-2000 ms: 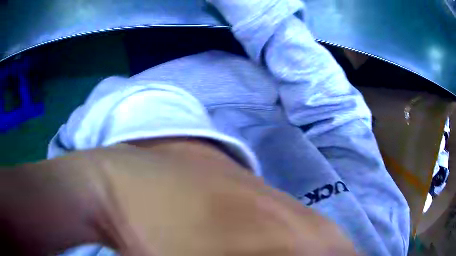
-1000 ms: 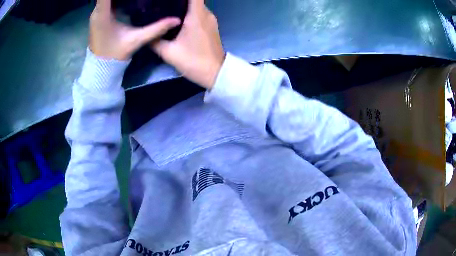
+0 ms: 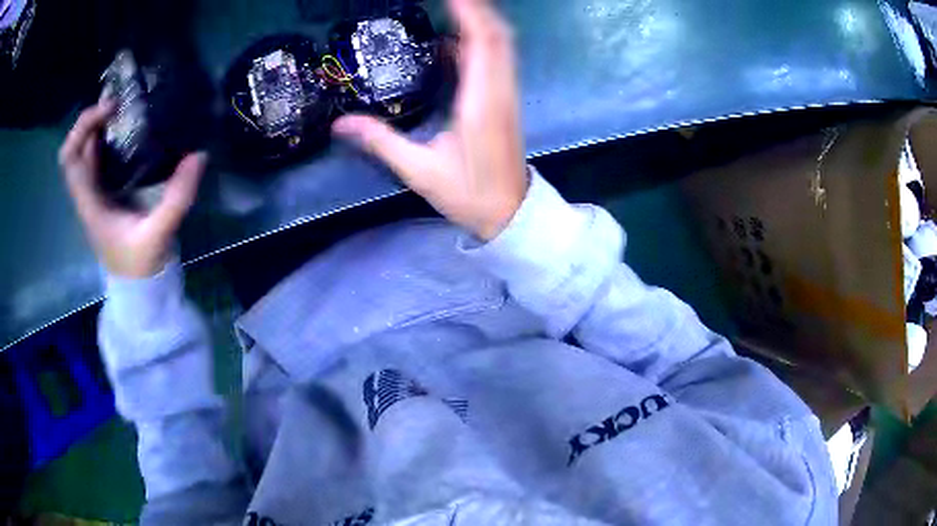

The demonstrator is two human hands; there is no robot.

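Note:
Three black round housings with silvery circuit boards lie side by side at the upper left: a middle one (image 3: 275,95), a right one (image 3: 386,64) and a blurred, tilted left one (image 3: 128,108). Yellow and red wires show between the middle and right ones. My left hand (image 3: 128,205) has fingers and thumb around the near side of the left housing. My right hand (image 3: 467,144) is spread beside the right housing, thumb below its near edge; any contact is unclear. The fingertips are cut off by the top edge.
The green bench (image 3: 658,72) has a curved metal front edge. At the right stands an open cardboard carton (image 3: 822,257) with white and black parts (image 3: 917,267). A blue plastic object (image 3: 62,396) is at the lower left on the green floor.
My hands, together around a dark object a second ago, are now apart, the left moved left and down, the right moved right. The three housings have come into view.

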